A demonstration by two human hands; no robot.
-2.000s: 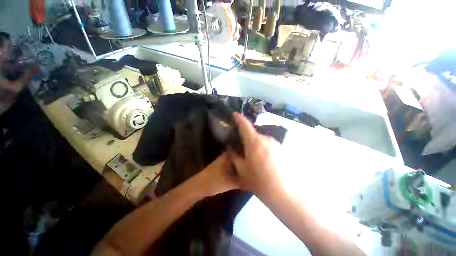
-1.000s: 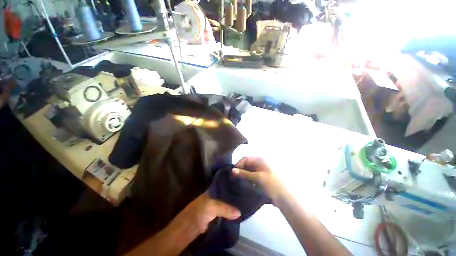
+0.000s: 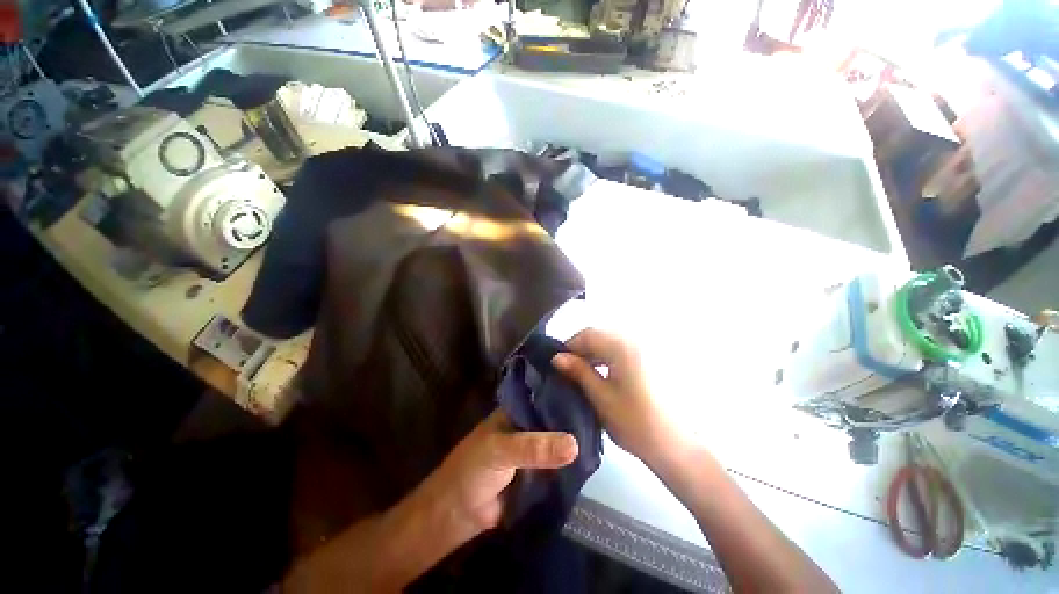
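A dark brown leather-look jacket [image 3: 406, 290] lies over the table's left part, with a gold light patch on its upper area. A short double line runs down its shell. The navy fabric layer [image 3: 557, 406] is joined at the shell's right edge. My left hand [image 3: 499, 464] grips the navy fabric from below left, thumb on top. My right hand [image 3: 598, 377] pinches the same fabric near the shell's edge, a little above and right of my left thumb. The fingers under the cloth are hidden.
A white sewing machine [image 3: 917, 360] with a green ring stands at right. Scissors with red-orange handles [image 3: 926, 508] lie in front of it. A cream machine [image 3: 192, 192] stands at left. A white trough [image 3: 697, 139] runs behind. A ruler-marked edge [image 3: 650, 551] is at the table's front.
My hands first turned the bunched garment, then opened it out, showing the brown shell and navy layer. Since one second ago, both hands have shifted slightly on the navy fabric. The view has tilted down.
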